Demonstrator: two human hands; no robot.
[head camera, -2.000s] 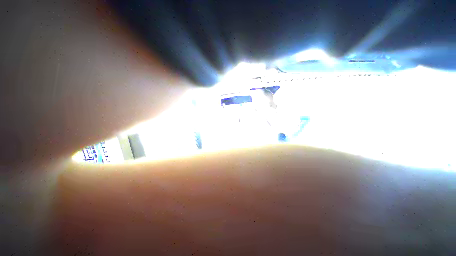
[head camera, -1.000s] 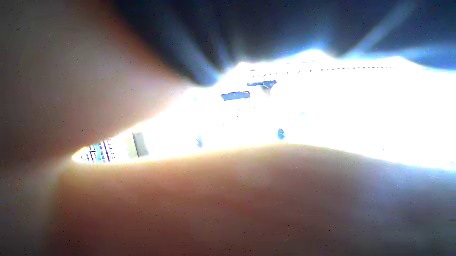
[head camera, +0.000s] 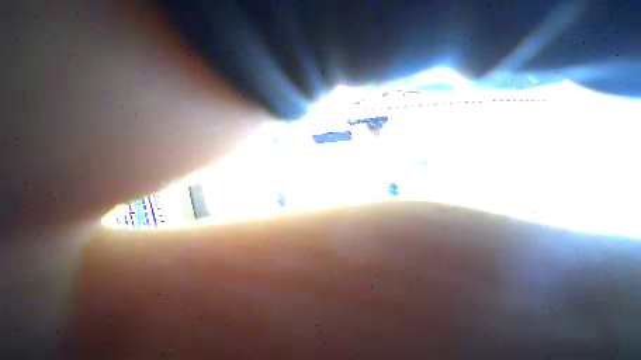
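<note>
A large blurred reddish-brown shape (head camera: 316, 281), skin-like, lies very close to the lens across the lower part. Another blurred brownish shape (head camera: 105, 105) covers the upper left. They may be parts of a hand, but I cannot tell whose or which. No finger outline of my left hand or my right hand can be made out, and no held thing shows. In the overexposed gap between the shapes are a small dark bar (head camera: 332, 137), a second dark patch (head camera: 372, 123) and a beige block (head camera: 197, 202), none clearly recognisable.
A dark blue blurred area (head camera: 422, 35), perhaps cloth, fills the top. At the gap's left tip is a small patterned patch (head camera: 144, 212) of dark and blue marks. A small blue spot (head camera: 393, 189) shows at the gap's lower edge. The rest of the gap is washed out white.
The large blurred shapes have barely moved. Inside the gap, the beige block has shifted slightly right, and a pale blue streak near the blue spot has faded.
</note>
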